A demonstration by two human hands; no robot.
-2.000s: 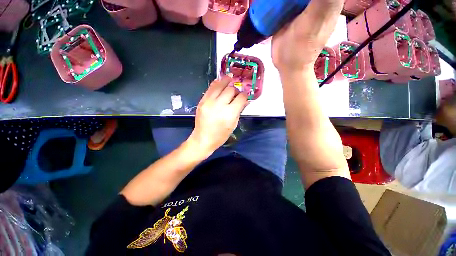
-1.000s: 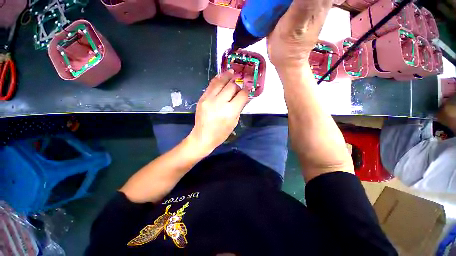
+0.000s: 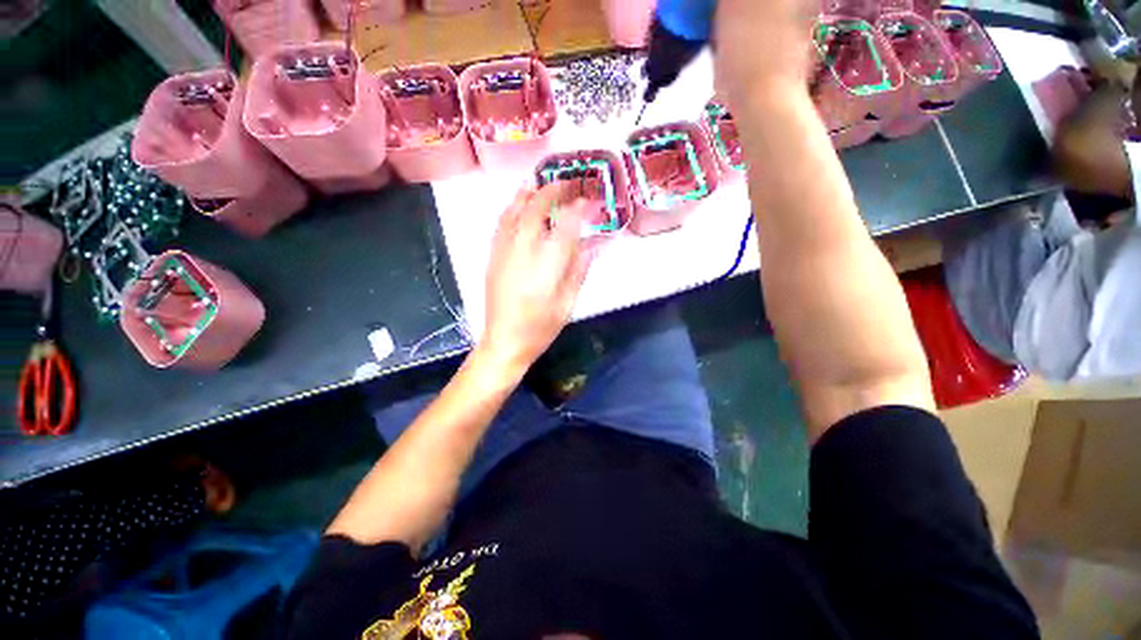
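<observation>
A pink housing (image 3: 616, 206) with a green frame-shaped board in its rim stands on the white sheet (image 3: 651, 265). My left hand (image 3: 536, 256) holds its near left side, with fingers over the rim. My right hand (image 3: 763, 44), cut off by the top edge, grips the blue electric screwdriver (image 3: 684, 18). Its black nose points down, and the thin bit is above the sheet near the heap of silver screws (image 3: 598, 90), off the housing. A second housing with a green board (image 3: 672, 215) stands close to the right of the held one.
Several pink housings (image 3: 319, 160) stand at back left, more (image 3: 863, 123) at right. A single housing (image 3: 232, 328), tangled frame boards (image 3: 110, 206) and red-handled scissors (image 3: 48, 394) lie at left. A person in grey (image 3: 1064, 281) sits at right. A blue stool (image 3: 207, 588) is below left.
The view has shifted, showing more of the bench's back. The screwdriver has moved from the held housing's rim to near the screw heap. My left hand still holds the housing.
</observation>
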